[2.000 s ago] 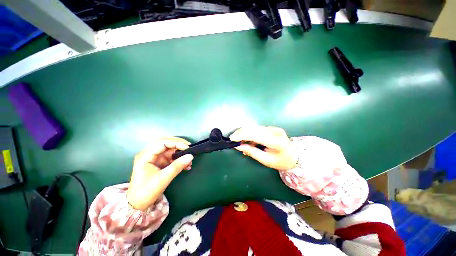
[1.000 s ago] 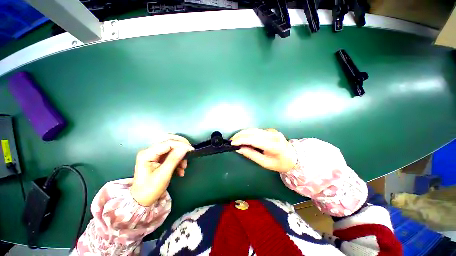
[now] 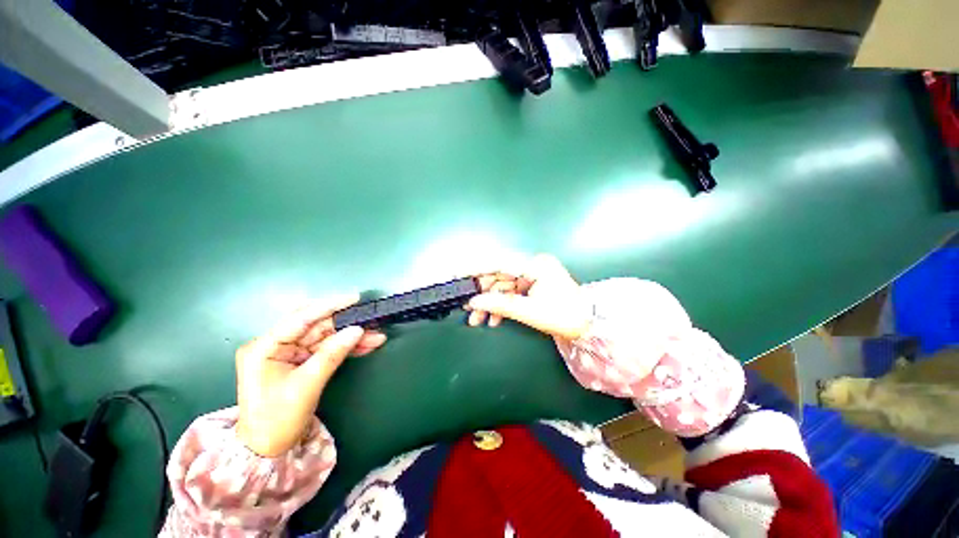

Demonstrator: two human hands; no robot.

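Observation:
A black plastic part is held level between my two hands above the green tabletop, its ribbed face towards me. My left hand grips its left end between thumb and fingers. My right hand grips its right end the same way. Both hands are bare, with pink patterned sleeve covers at the wrists. The part's round ear does not show clearly.
A lone black part lies on the green top at right. Several black parts cross the white rail. A purple roll and a black adapter with cable lie at left. A carton stands below the table edge.
The part has been turned over in my fingers: the round ear stood up on its far edge before, and now the ribbed face shows. Both hands still hold its ends. The view has shifted slightly.

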